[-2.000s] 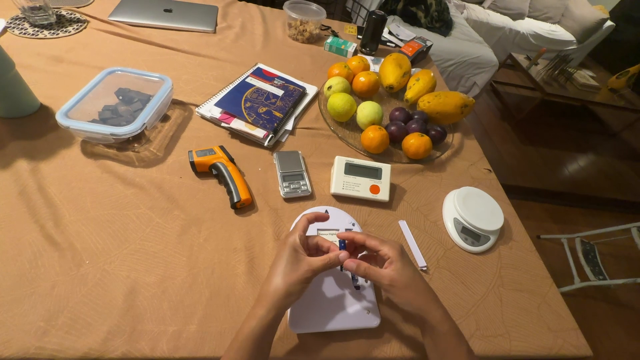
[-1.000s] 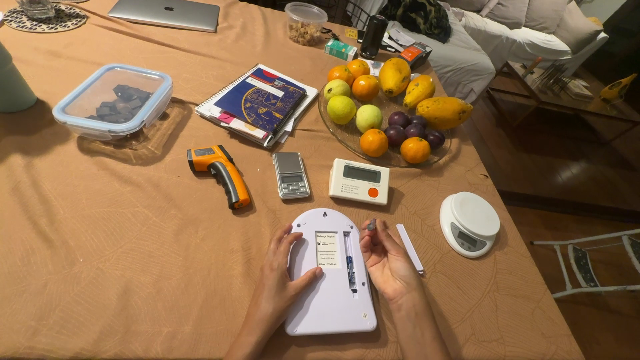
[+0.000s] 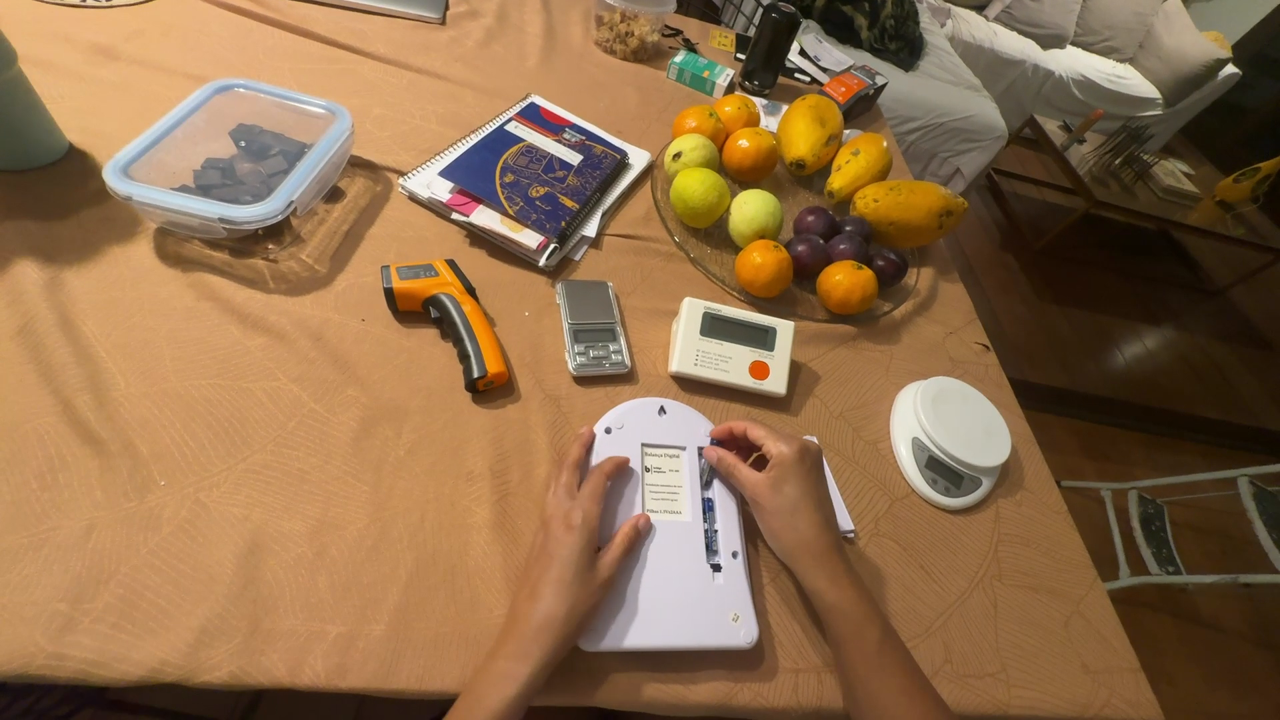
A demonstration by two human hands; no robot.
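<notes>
A white digital scale (image 3: 665, 600) lies underside up at the table's near edge, its narrow battery compartment uncovered. In the lower part of that slot lies a blue AAA battery (image 3: 711, 530). My right hand (image 3: 765, 475) pinches another small battery (image 3: 708, 468) at the slot's upper end; the fingers partly hide it. My left hand (image 3: 590, 535) rests on the scale's left side with its fingers apart. Partly behind my right hand, a white strip, apparently the battery cover (image 3: 838, 495), lies on the cloth.
Beyond the scale are an orange infrared thermometer (image 3: 460, 325), a pocket scale (image 3: 594, 328) and a white monitor (image 3: 732, 347). A round kitchen scale (image 3: 950, 440) stands right. Farther back are notebooks (image 3: 535, 180), a glass fruit platter (image 3: 690, 255) and a lidded container (image 3: 230, 155).
Two seconds ago both hands were together above the scale. They have since parted: my left hand came down onto its left side, and my right hand is now at the slot's upper end.
</notes>
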